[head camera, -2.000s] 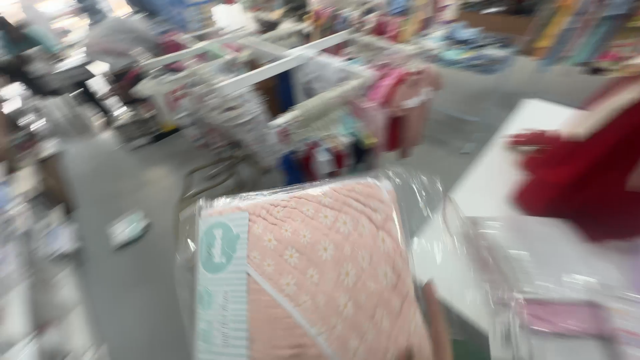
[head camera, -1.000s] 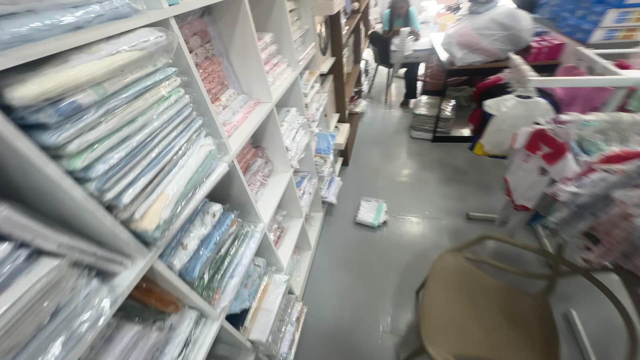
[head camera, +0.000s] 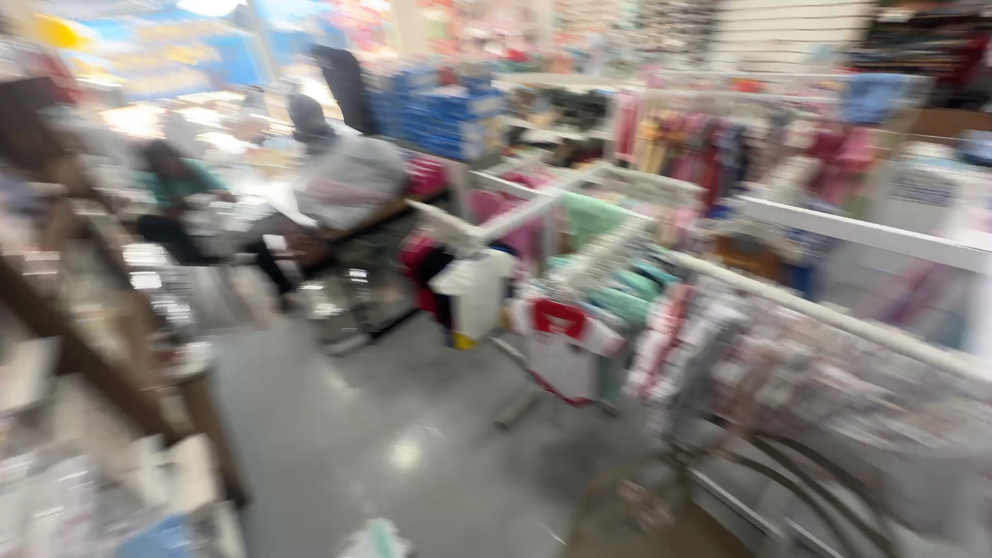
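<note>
Neither my left hand nor my right hand shows in the head view, which is blurred. On the grey floor at the bottom lies a white and green package (head camera: 376, 539), partly cut off. A brown chair (head camera: 659, 519) stands at the lower right beside the clothes racks. Small garments hang on the white metal racks, among them a white and red baby garment (head camera: 564, 345) and a white shirt (head camera: 477, 287).
Shelving with wrapped goods (head camera: 62, 480) runs along the left. A seated person (head camera: 182, 194) is at the upper left, near a large plastic-wrapped bundle (head camera: 353, 182) on a table. Blue boxes (head camera: 422, 112) are stacked behind. A white rack rail (head camera: 837, 310) crosses the right side.
The view has swung widely. The pink flowered fabric package and the fingers at its edge, seen two seconds ago, are out of view.
</note>
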